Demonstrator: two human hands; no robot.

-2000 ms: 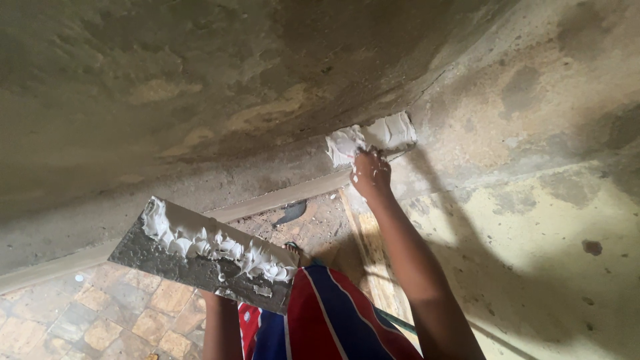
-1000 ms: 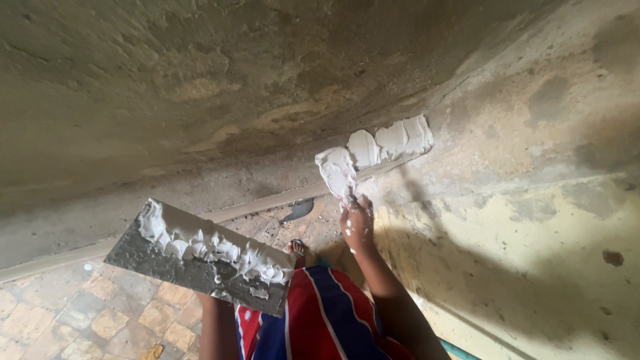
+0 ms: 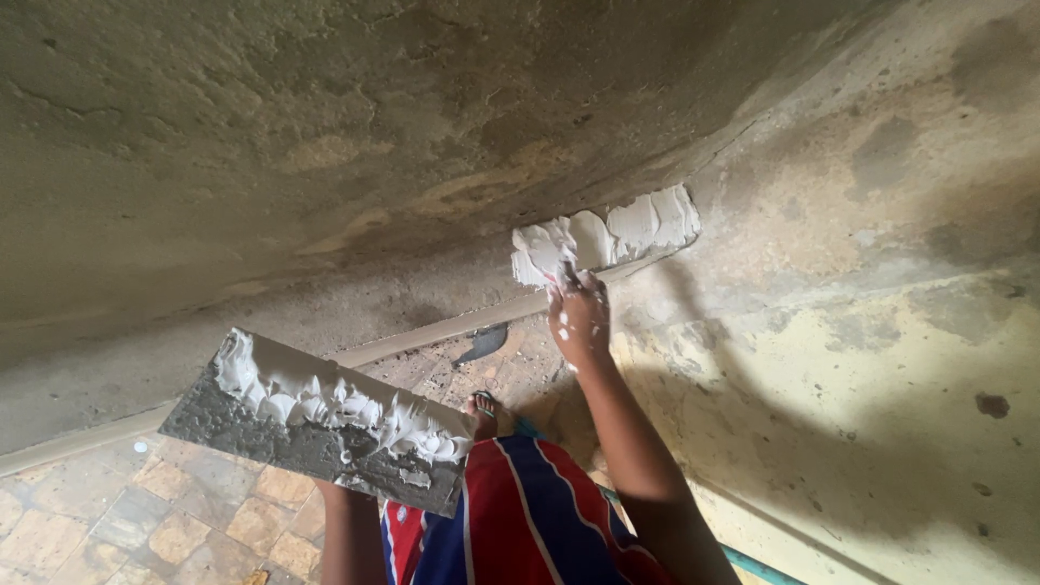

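My right hand (image 3: 580, 313), flecked with white paste, grips a putty knife (image 3: 566, 272) whose blade is covered in white compound against the narrow wall ledge. A strip of wet white compound (image 3: 650, 223) runs from the blade rightward to the corner. At lower left, a wide grey plastering board (image 3: 325, 439) is held level, with a ridge of white compound (image 3: 325, 402) along it. My left forearm (image 3: 349, 532) reaches up beneath the board; the left hand (image 3: 337, 491) is almost wholly hidden under it.
A rough stained grey wall (image 3: 244, 162) fills the top, and a peeling yellowish wall (image 3: 853, 390) stands on the right. Below the ledge edge (image 3: 439, 325), a dark scrap (image 3: 483, 344) lies on the tiled floor (image 3: 179, 536). A sandalled foot (image 3: 483, 406) and a green pipe-like thing (image 3: 760, 565) show too.
The white strip on the ledge reaches farther left than two seconds ago. My right hand moved down off the ledge with the loaded knife, then back up against it. The board stays at lower left.
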